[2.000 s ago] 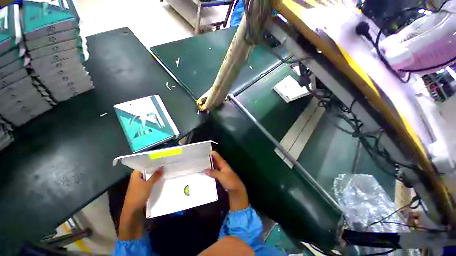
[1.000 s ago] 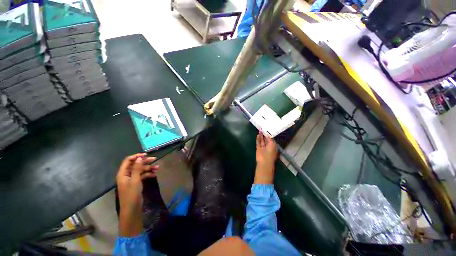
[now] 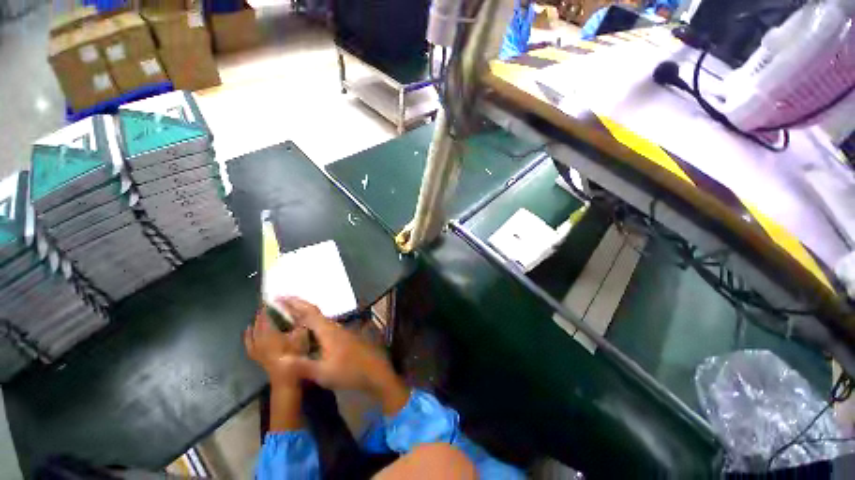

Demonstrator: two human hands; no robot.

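Note:
A retail box lies open on the green table in front of me. Its plain white inside (image 3: 314, 277) faces up. Its lid flap (image 3: 271, 251) stands nearly edge-on at the left, with a yellow-green strip. My left hand (image 3: 275, 345) and my right hand (image 3: 339, 354) overlap at the near end of the lid flap. My right fingers are closed on it. My left fingers are curled beside it and partly covered, so their hold is unclear. An opened white box (image 3: 525, 236) lies on the conveyor, with a yellow-green edge.
Tall box stacks (image 3: 173, 169) stand at the table's far left. A slanted post (image 3: 436, 183) rises between table and conveyor rail (image 3: 581, 323). A raised shelf (image 3: 647, 141) with hanging cables overhangs the right. A clear plastic bag (image 3: 764, 403) lies lower right.
My right hand has left the white box on the conveyor and joined my left hand. The closed teal box on the table is now open. The view has shifted, showing more floor and cartons.

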